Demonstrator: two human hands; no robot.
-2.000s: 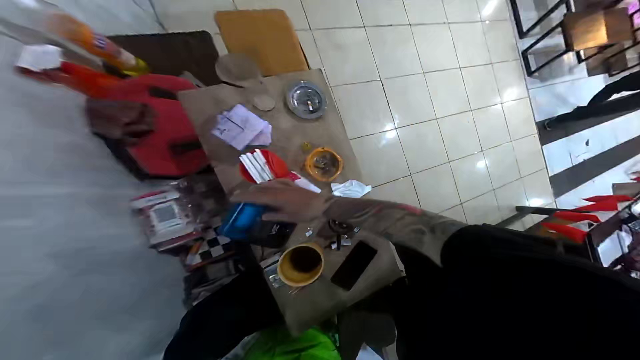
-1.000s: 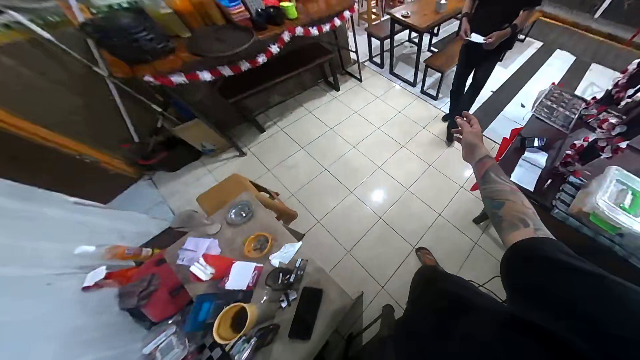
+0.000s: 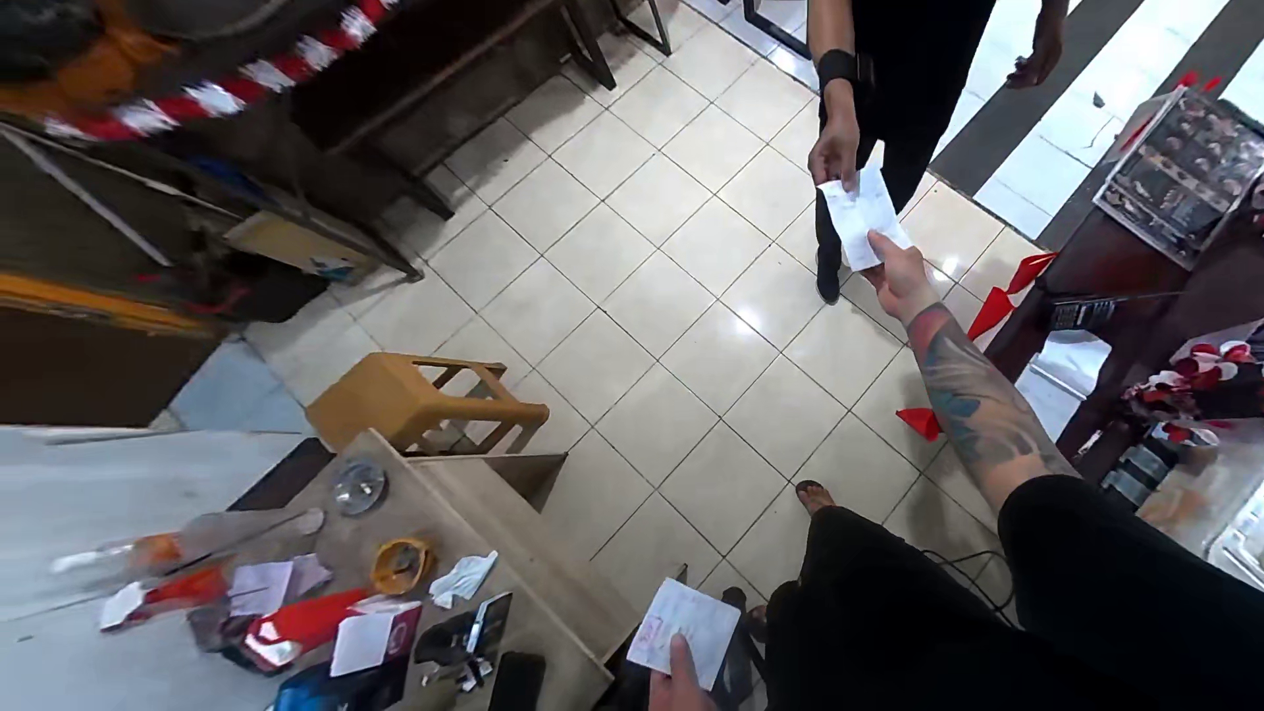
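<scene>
My right hand (image 3: 901, 276), at the end of a tattooed forearm, grips the lower edge of a white paper slip (image 3: 861, 212). Another person's hand (image 3: 836, 148), with a black band on the wrist, holds the upper edge of the same slip. Low in the view, my left hand (image 3: 679, 681) has its thumb over a second paper slip (image 3: 691, 624) that bears writing. To its left, a small table (image 3: 583, 647) carries a dark phone (image 3: 516, 681), an orange ashtray (image 3: 401, 566), a round glass ashtray (image 3: 358, 488) and a crumpled tissue (image 3: 464, 580).
A yellow-brown plastic stool (image 3: 395, 400) stands beyond the small table. A dark bench (image 3: 434, 69) is at the upper left. On the right stands a dark table (image 3: 1155, 262) with red and white decorations. A cable (image 3: 963, 568) lies on the tiled floor near my leg.
The other person has come nearer, and that person's hand and my right hand now both hold one slip. My right hand was empty a second ago. My left hand with a slip has come into view.
</scene>
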